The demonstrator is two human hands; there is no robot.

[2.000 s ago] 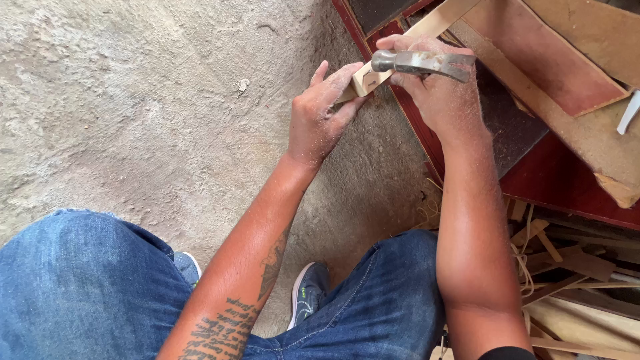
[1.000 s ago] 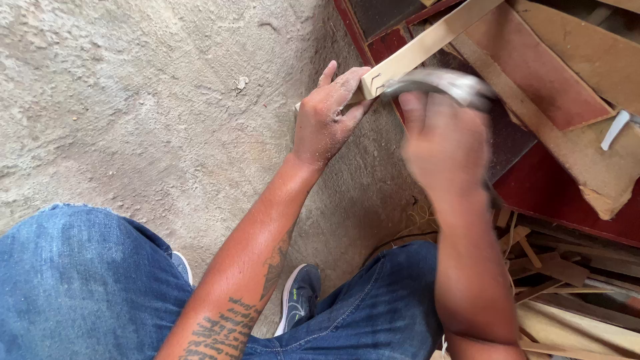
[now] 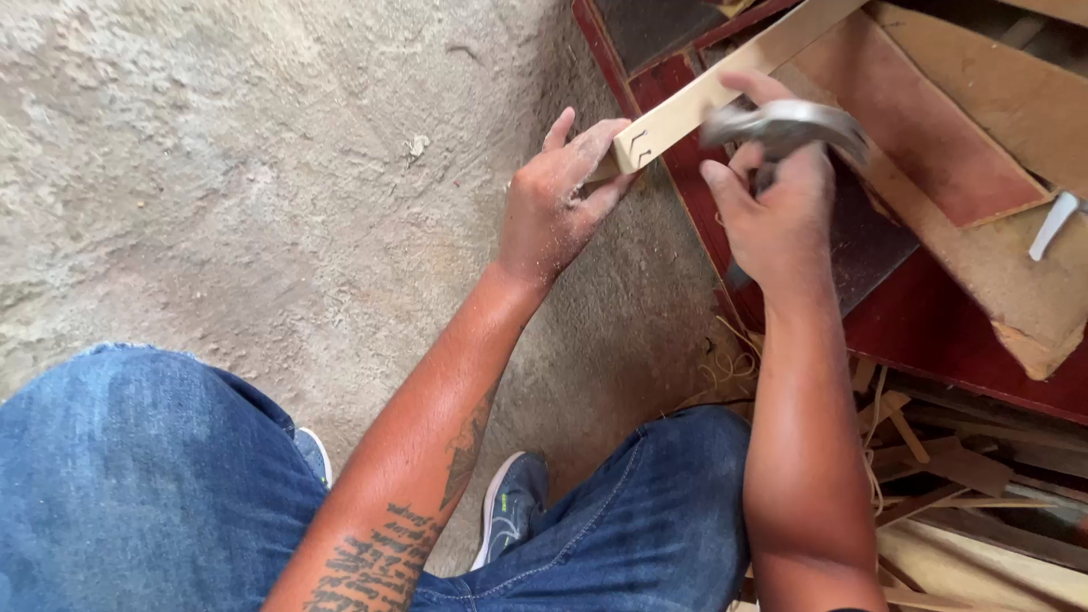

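A pale wooden strip (image 3: pixel 699 102) runs from the top right down to a joint with another wooden piece (image 3: pixel 605 167). Two dark marks, apparently bent nails (image 3: pixel 643 157), show on the strip near its lower left end. My left hand (image 3: pixel 552 204), dusted with powder, grips the wood at that joint. In my right hand (image 3: pixel 778 204) is a claw hammer (image 3: pixel 786 127), slightly blurred, its metal head above the strip and to the right of the nails. The hammer's handle is mostly hidden by the hand.
A dark red wooden panel (image 3: pixel 960 340) lies at the right under brown boards (image 3: pixel 977 255). A white object (image 3: pixel 1054 225) rests at the right edge. Wood scraps (image 3: pixel 943 463) are heaped below. Rough concrete floor (image 3: pixel 255 212) spreads at the left, with my shoe (image 3: pixel 514 506) on it.
The hammer head was at the strip's end and has moved right, away from it. The fingers of my right hand have shifted. My left hand stays at the joint.
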